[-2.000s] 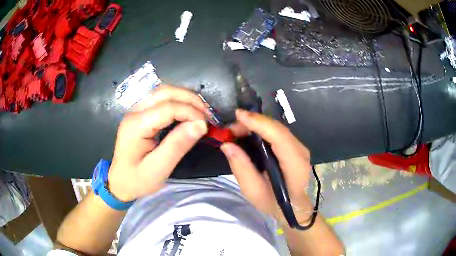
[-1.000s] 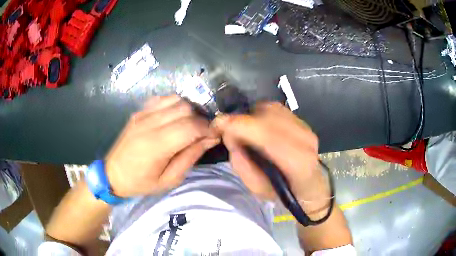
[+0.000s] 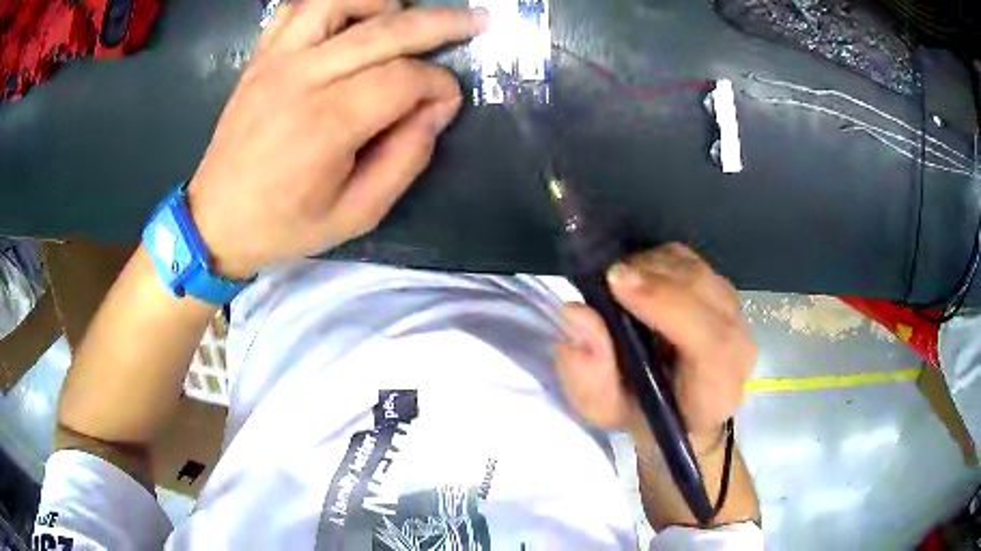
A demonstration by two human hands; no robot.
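Note:
My right hand (image 3: 672, 339) holds the black soldering iron (image 3: 637, 361) near the bench's front edge, its blurred metal barrel pointing up and left toward a circuit board. The blue-and-white circuit board (image 3: 511, 48) lies on the dark mat at the top centre, partly cut off by the frame's edge and washed out by glare. My left hand (image 3: 323, 129) reaches to it, with a fingertip on its left side. A thin red wire (image 3: 645, 95) runs from near the board to a small white part (image 3: 727, 127) lying to the right.
Red plastic housings (image 3: 48, 43) are heaped at the upper left. Silvery solder strands (image 3: 850, 108) lie at the right. Solder scraps (image 3: 823, 32) lie on a dark mat at the upper right. A black cable (image 3: 922, 205) hangs over the bench edge.
The red piece held between my hands two seconds ago is no longer visible. My hands have separated: the left is on the board, the right has moved right with the iron. The view has shifted.

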